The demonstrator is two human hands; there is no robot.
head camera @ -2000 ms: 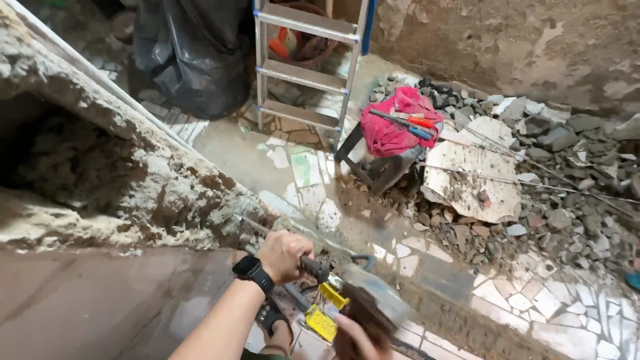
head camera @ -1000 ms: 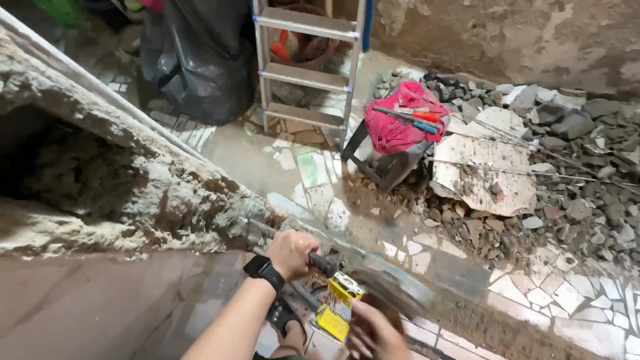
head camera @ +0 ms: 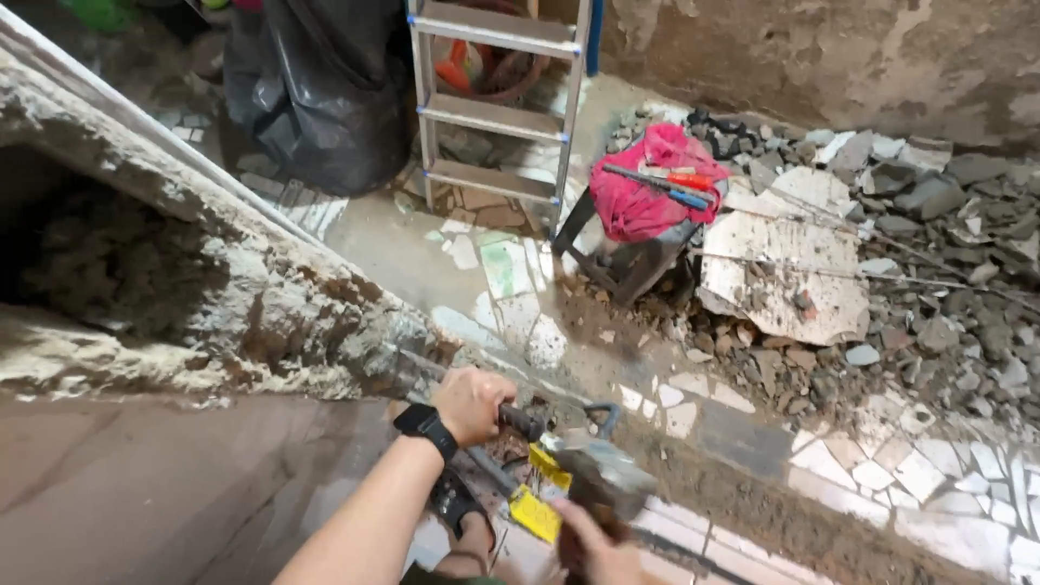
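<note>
My left hand [head camera: 471,405], with a black watch on its wrist, grips a metal chisel [head camera: 421,362] with a dark end. Its tip meets the rough broken edge of the masonry wall [head camera: 325,341]. My right hand [head camera: 597,544] is low in the picture, closed around a motion-blurred striking tool, probably a hammer [head camera: 605,475], whose grey head lies close to the chisel's dark end. Its handle is too blurred to make out. Just below are two bright yellow pieces [head camera: 534,513], one against a grey bar [head camera: 489,470]; what they belong to is unclear.
Rubble [head camera: 934,325] and a broken slab [head camera: 780,284] lie at right, beside a stool [head camera: 642,272] bearing a pink cloth [head camera: 658,183] and hand tools. An aluminium stepladder [head camera: 496,114] and a black plastic bag [head camera: 325,97] stand behind. My foot [head camera: 457,500] is below the hands.
The blurred tool and my right hand shift slightly between frames, while my left hand keeps its hold on the chisel.
</note>
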